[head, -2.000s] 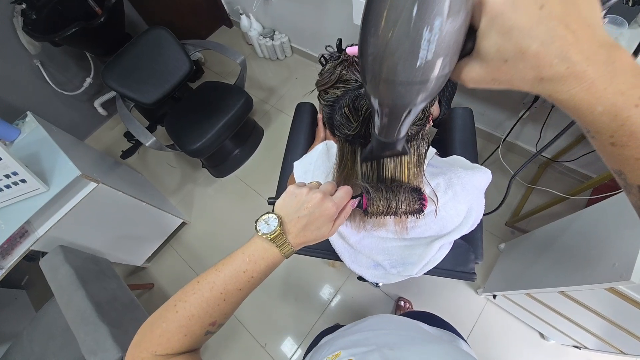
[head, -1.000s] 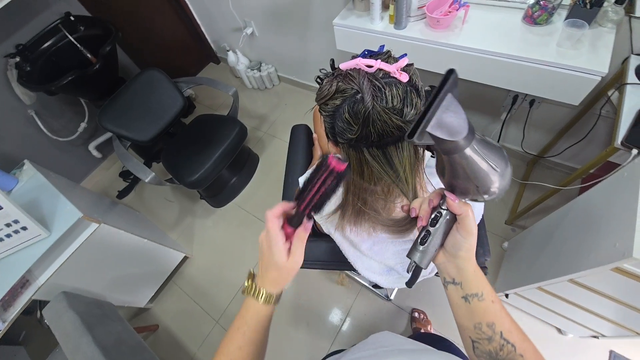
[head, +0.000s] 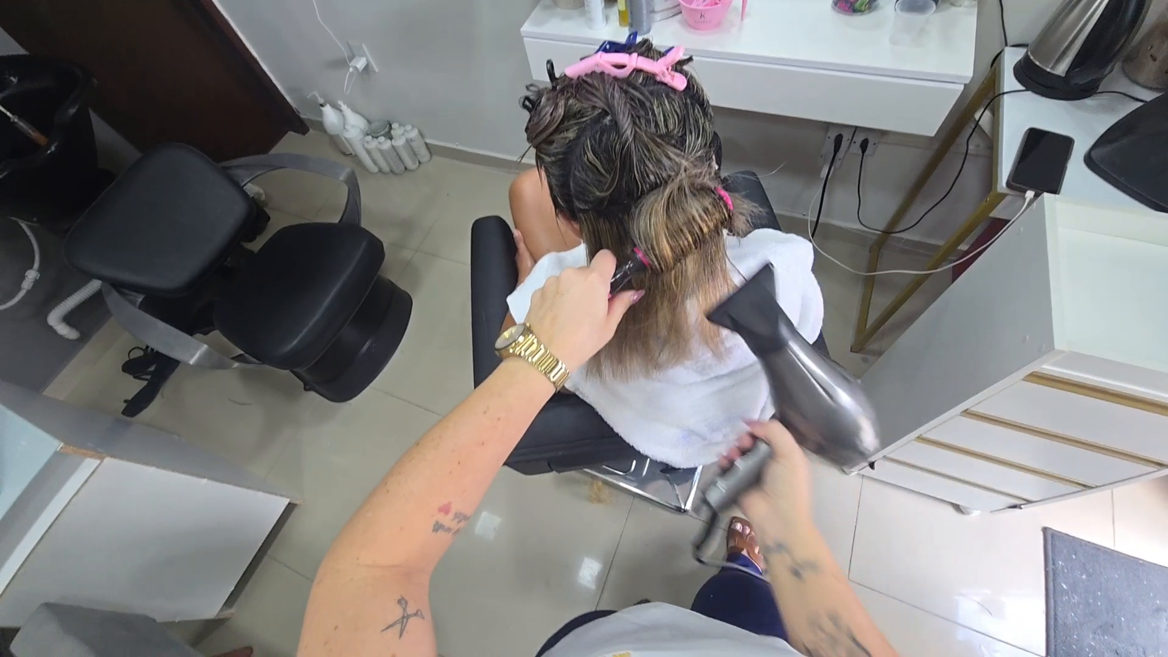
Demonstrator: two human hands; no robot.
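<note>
My left hand is shut on the handle of a round hair brush, whose barrel is wrapped in a lock of the seated person's hair. More hair hangs loose below it. My right hand grips the handle of a grey hair dryer; its black flat nozzle points up and left, beside the hair and apart from it. Pink hair clips hold hair on top of the head. A white towel covers the person's shoulders and back.
A black salon chair stands to the left, near a black wash basin. A white counter is in front. At the right are a drawer cabinet, a phone with a cable and a kettle.
The brush was held up off the hair one second ago; hair is now wound on it. The dryer has moved lower, its nozzle now nearer the towel.
</note>
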